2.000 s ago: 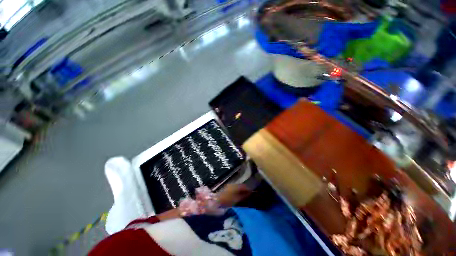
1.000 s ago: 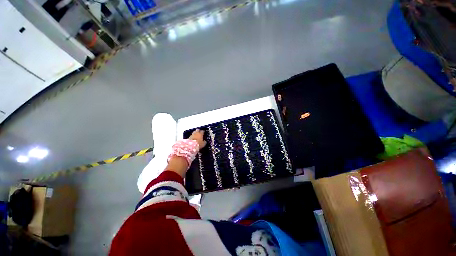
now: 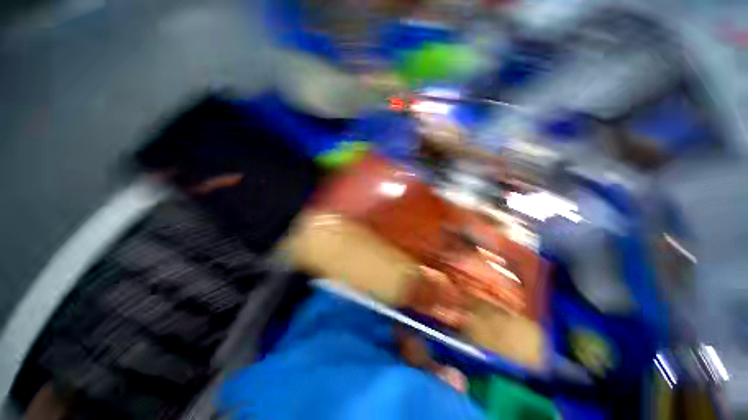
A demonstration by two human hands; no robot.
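The whole view is strongly blurred. The black wire tray, with faint pale rows, lies at the lower left. A skin-toned patch at the tray's lower left corner, cut by the bottom edge, looks like my left hand; its fingers cannot be made out. The reddish-brown mat is in the middle, with a blurred copper-coloured heap on its right part. A small skin-toned shape below the mat's near edge appears to be my right hand, partly behind the blue clothing; its grip cannot be told.
A black tray with a copper-coloured streak adjoins the wire tray. Tan cardboard runs along the mat's near edge. Bright metal machine parts stand behind the mat. A green bin shows at the bottom.
The view has swung right, so the trays now sit further left and the mat is central. My left hand has left the wire tray's top left corner area. A skin-toned shape now shows below the mat.
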